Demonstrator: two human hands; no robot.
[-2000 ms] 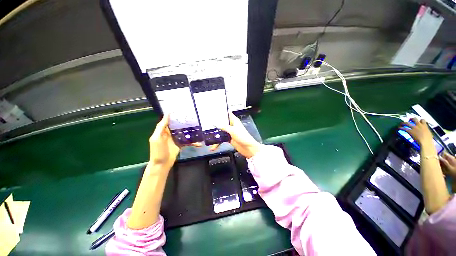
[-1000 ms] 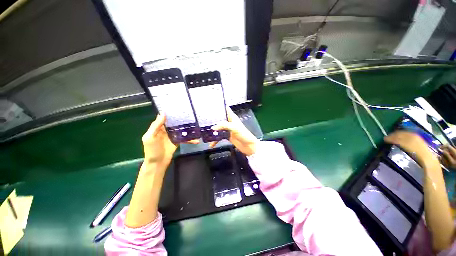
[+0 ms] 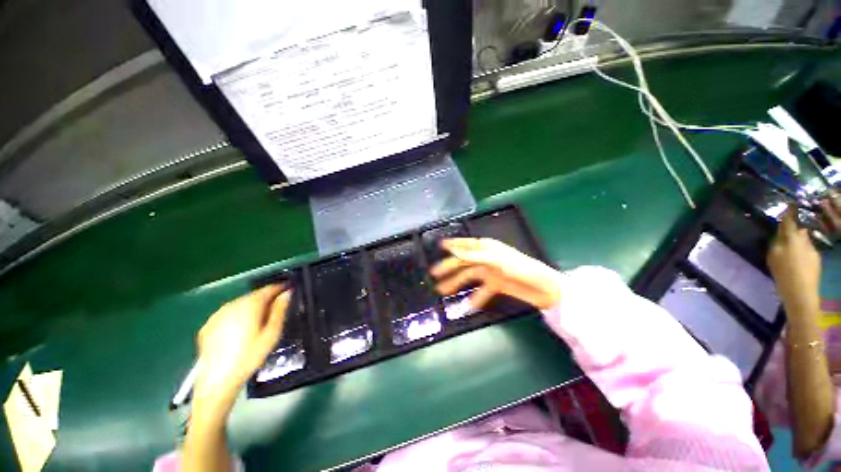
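The black phone tray (image 3: 516, 224) lies on the green bench. Several dark phones lie in its pockets, one being this phone (image 3: 340, 309); the pocket at the right end holds none. Their lower ends shine white. My left hand (image 3: 242, 334) is at the tray's left end, fingers apart, beside the leftmost phone, and holds nothing. My right hand (image 3: 484, 272) is over the phone at the right, slightly blurred, fingers spread. It partly hides that phone, and I see nothing held in it.
A work instruction sheet (image 3: 332, 101) stands behind, above a clear plastic sheet (image 3: 392, 205). A pen lies partly hidden by my left hand. Yellow notepaper (image 3: 32, 419) is far left. White cables (image 3: 651, 111) lie back right. A second phone tray (image 3: 671, 267) and a neighbour's hands are at right.
The two phones I held up are now down in the tray pockets, and my hands have parted and let go. The view has tipped down. The neighbour's hand has moved off the second tray's middle.
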